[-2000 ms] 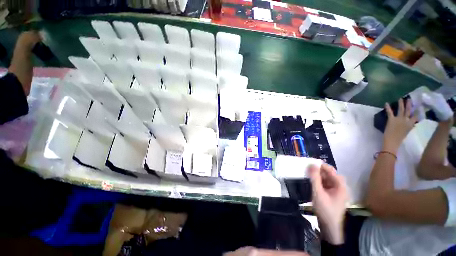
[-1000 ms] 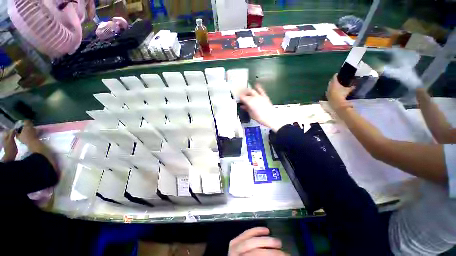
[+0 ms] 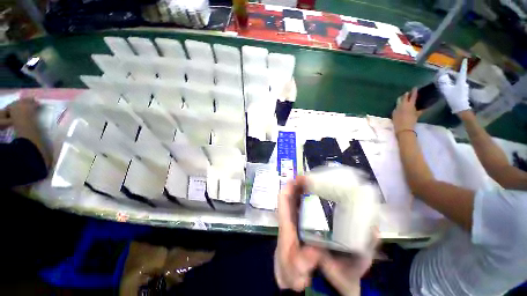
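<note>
An open carton, white inside with a dark side [image 3: 346, 202], is blurred in front of me over the bench's front edge. My left hand [image 3: 293, 248] grips its left side. My right hand [image 3: 349, 269] is at its lower right and partly hidden. Open white-lined boxes [image 3: 156, 127] stand in rows at left with flaps up. Small white printed boxes [image 3: 229, 189] lie inside front boxes. White leaflets [image 3: 264, 186] lie beside a blue label sheet [image 3: 286, 151]. A black pile [image 3: 323, 151] lies behind the held carton, partly covered by it.
A green conveyor belt [image 3: 341, 81] runs behind the bench, with a red-topped table [image 3: 263, 20] beyond. A neighbour's bare hand and white-gloved hand [image 3: 456, 92] hold a dark box at right. Another person's hand [image 3: 23, 115] is at far left.
My right hand has come back from the rear of the box rows to the front. Both hands now hold an open carton. The neighbour's dark box has moved right. The view has tilted down.
</note>
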